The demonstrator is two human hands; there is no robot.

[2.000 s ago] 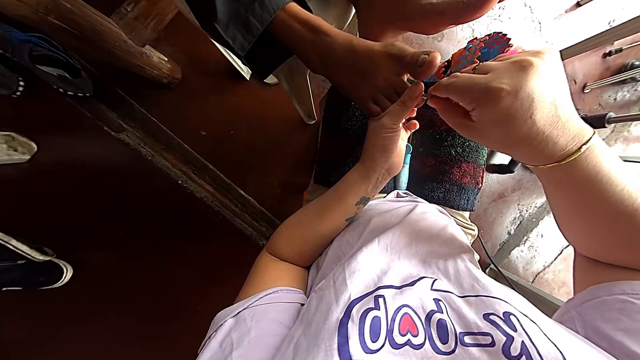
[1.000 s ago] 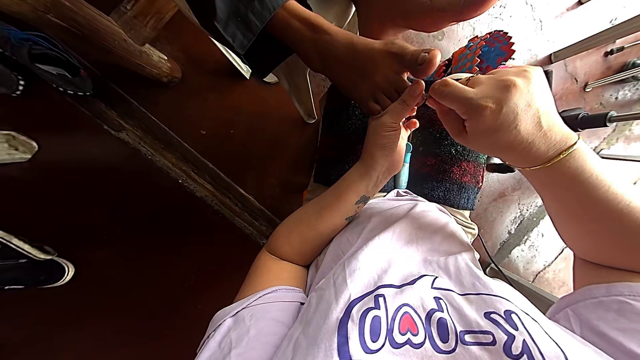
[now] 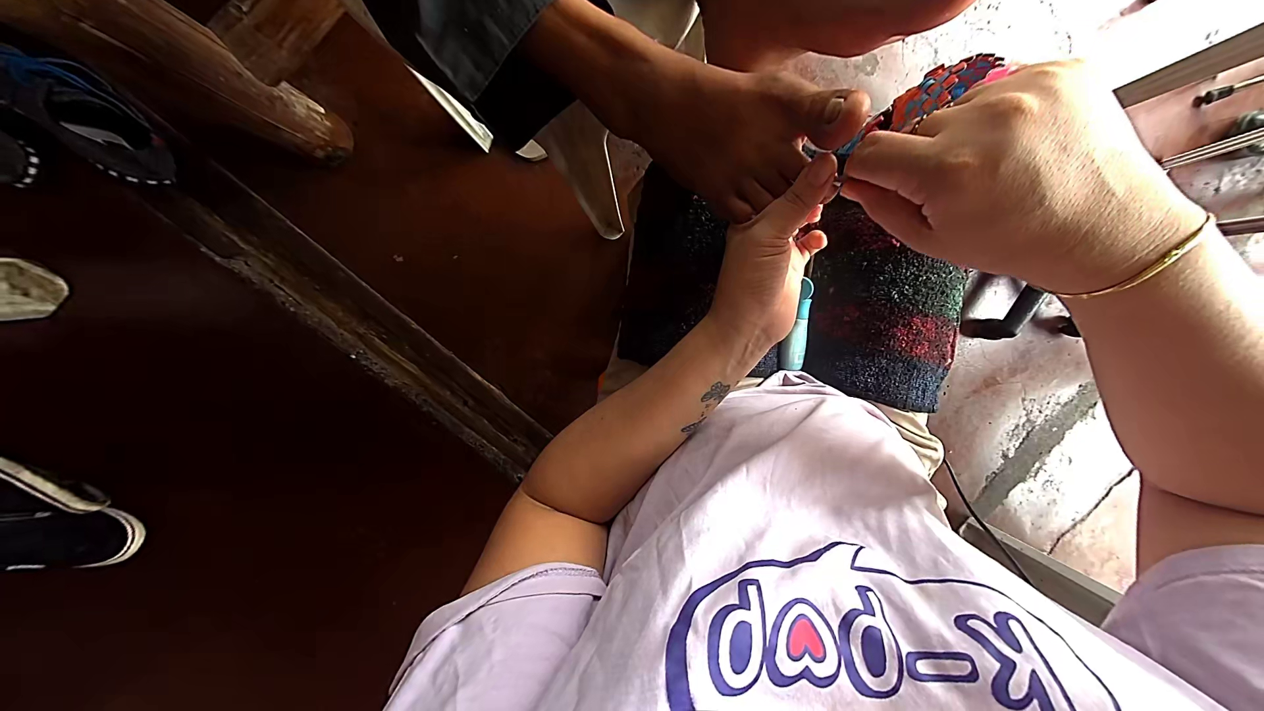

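Observation:
Another person's bare foot [image 3: 711, 128] rests with its toes toward my hands, over a dark striped towel [image 3: 879, 306] across my lap. My left hand [image 3: 775, 247] is at the toes, its thumb against the second toe. My right hand [image 3: 1007, 178] is closed with thumb and finger pinched on a small dark implement, too hidden to name, its tip beside my left thumb. A red and blue scaly-patterned item [image 3: 938, 94] shows behind my right fingers. A small teal bottle or tube [image 3: 797, 331] lies on the towel below my left hand.
The person's second foot [image 3: 820, 25] is at the top edge. Wooden furniture legs [image 3: 247, 89] and a sandal [image 3: 104, 138] are upper left. A dark shoe [image 3: 64, 523] lies lower left. A long wooden beam [image 3: 375, 346] crosses the floor. Metal bars [image 3: 1220, 148] stand at right.
My right hand shifts slightly at the toes and its wrist has turned a little. The left hand and the foot stay about where they were.

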